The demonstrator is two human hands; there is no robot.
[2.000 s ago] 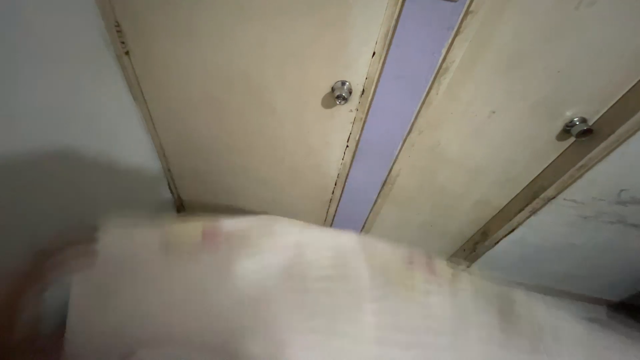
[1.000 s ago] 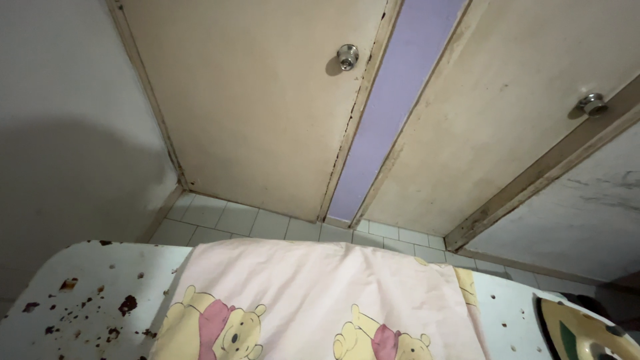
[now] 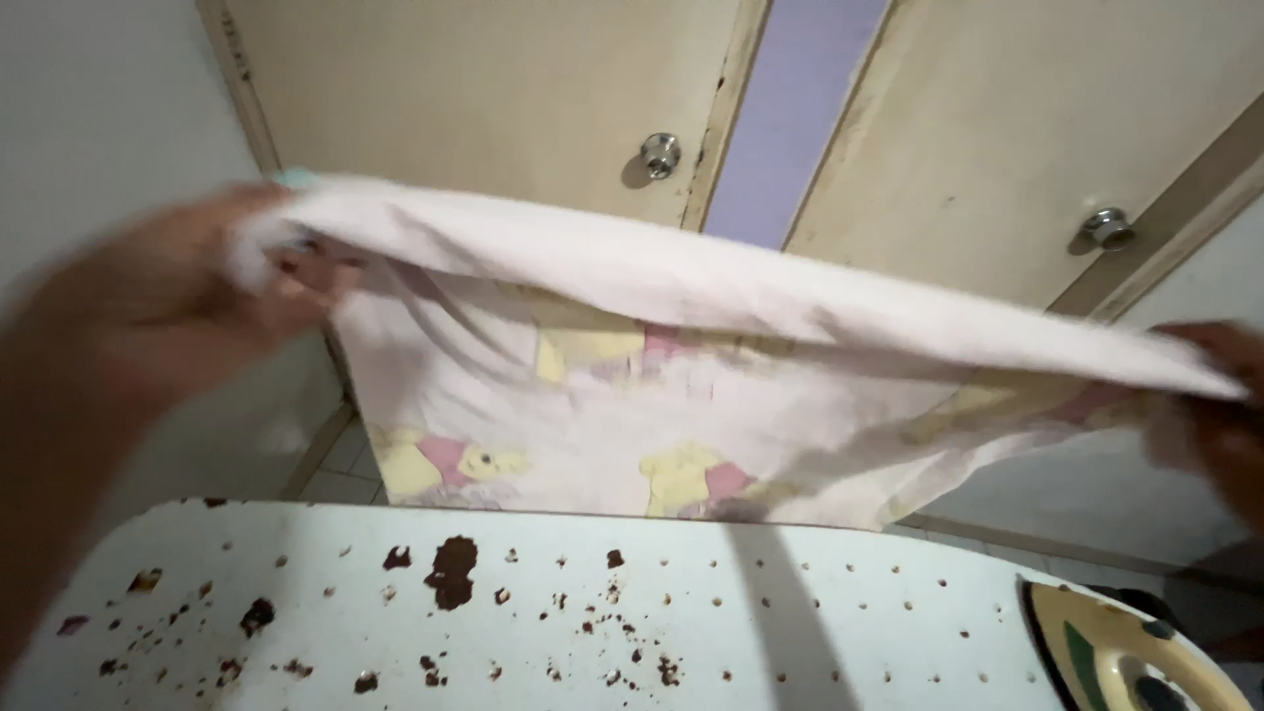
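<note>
A pale pink cloth (image 3: pixel 612 395) printed with yellow cartoon bears in pink shirts hangs stretched between my hands, beyond the far edge of a white perforated metal ironing board (image 3: pixel 533 632). My left hand (image 3: pixel 237 267), blurred, grips the cloth's upper left corner. At the right edge of the view, my right hand (image 3: pixel 1224 395) grips the upper right part; it is partly cut off and dark. The cloth's upper edge is folded over and slopes down to the right. An iron (image 3: pixel 1126 652) rests on the board at the lower right, partly out of view.
Rust patches mark the board. Behind the cloth stand two cream doors with round metal knobs (image 3: pixel 661 156) (image 3: pixel 1108 229), and a purple wall strip (image 3: pixel 795 118) runs between them. A grey wall (image 3: pixel 109 128) is at left. Floor tiles (image 3: pixel 341 464) show beyond the board.
One second ago the cloth lay over the middle of the board with no hands in view. Now both hands hold it up beyond the board, and the board's rusty middle is uncovered.
</note>
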